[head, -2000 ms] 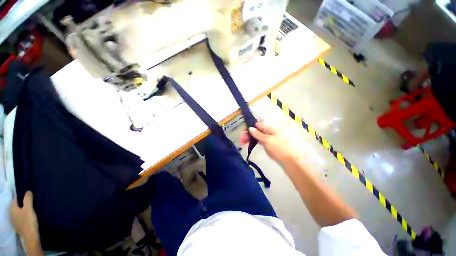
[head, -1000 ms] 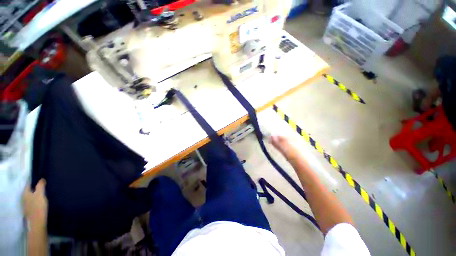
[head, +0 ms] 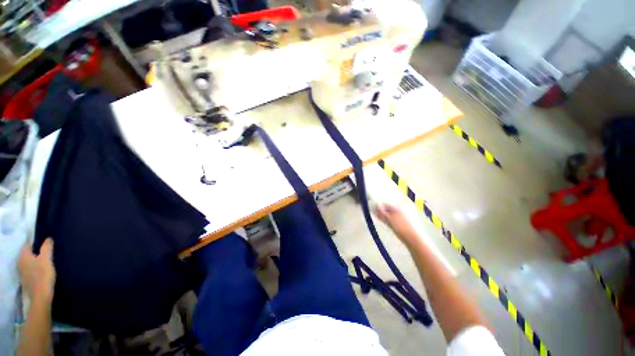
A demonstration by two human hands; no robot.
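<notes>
Dark cloth, likely trousers [head: 115, 222], hangs over the left end of the white sewing table [head: 167, 167]. My left hand [head: 36, 272] grips its left edge. A long narrow dark strip [head: 341, 142] comes over the table's front edge from under the machine arm, and another run [head: 282, 164] leads from the guide [head: 242, 136] near the needle area. The strip's lower part lies folded on the floor. My right hand [head: 391, 217] is beside the hanging strip, apart from it; its fingers look curled and blurred. The cream sewing machine [head: 278, 66] stands on the table.
A white plastic crate [head: 498, 82] stands on the floor beyond the table. A red plastic stool [head: 581, 219] is at the right, with part of a person in dark clothing beside it. Yellow-black tape [head: 456, 243] crosses the floor. A red crate [head: 52, 83] is at the upper left.
My right hand has let go of the strip, which has dropped and now lies folded on the floor. My left hand still holds the dark cloth. The view has shifted slightly.
</notes>
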